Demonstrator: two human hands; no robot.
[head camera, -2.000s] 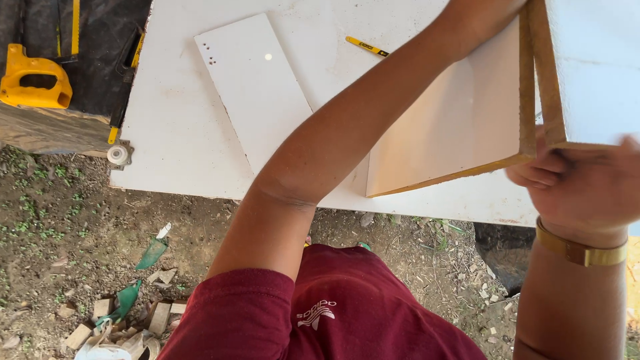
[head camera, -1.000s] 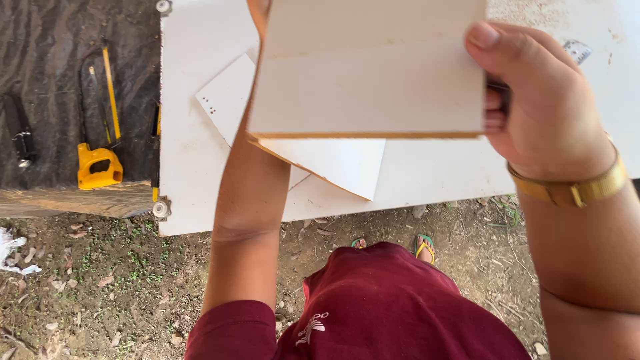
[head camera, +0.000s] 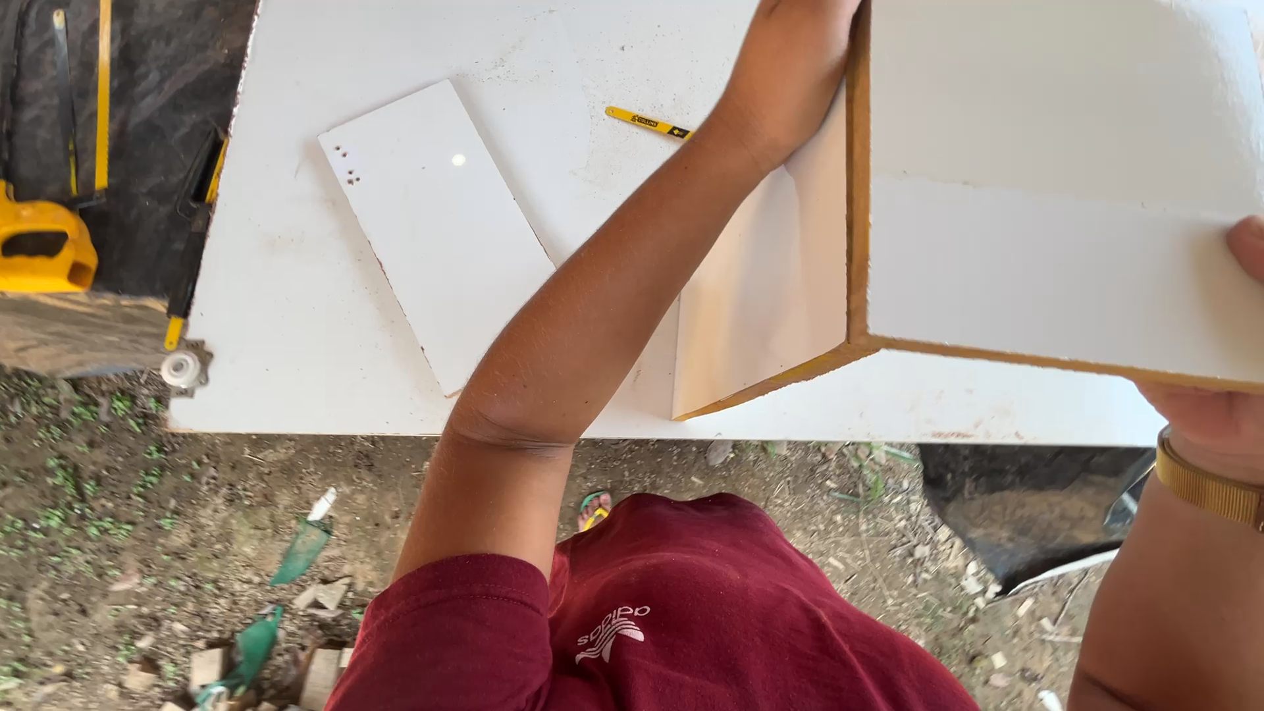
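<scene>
Two white-faced boards with brown raw edges meet at a corner at the right. My right hand (head camera: 1200, 415) grips the larger, near board (head camera: 1057, 247), with the thumb on its face and the palm under its lower edge. My left hand (head camera: 820, 49) is against the top of the corner, its fingers cut off by the frame, so its grip cannot be seen. Below it, the second board (head camera: 775, 296) slants down to the left. A loose white board (head camera: 434, 227) with several small holes lies beyond my left forearm.
The white tabletop (head camera: 296, 326) has a round fitting (head camera: 182, 370) at its corner. A yellow hacksaw blade (head camera: 647, 122) lies on it, partly behind my forearm. A yellow-handled hacksaw (head camera: 44, 242) rests on dark sheeting at the left. Wood offcuts (head camera: 321, 676) lie on the ground.
The held boards have turned: a second ago one broad face hung over the table's middle; now their corner shows at the right. The view has shifted.
</scene>
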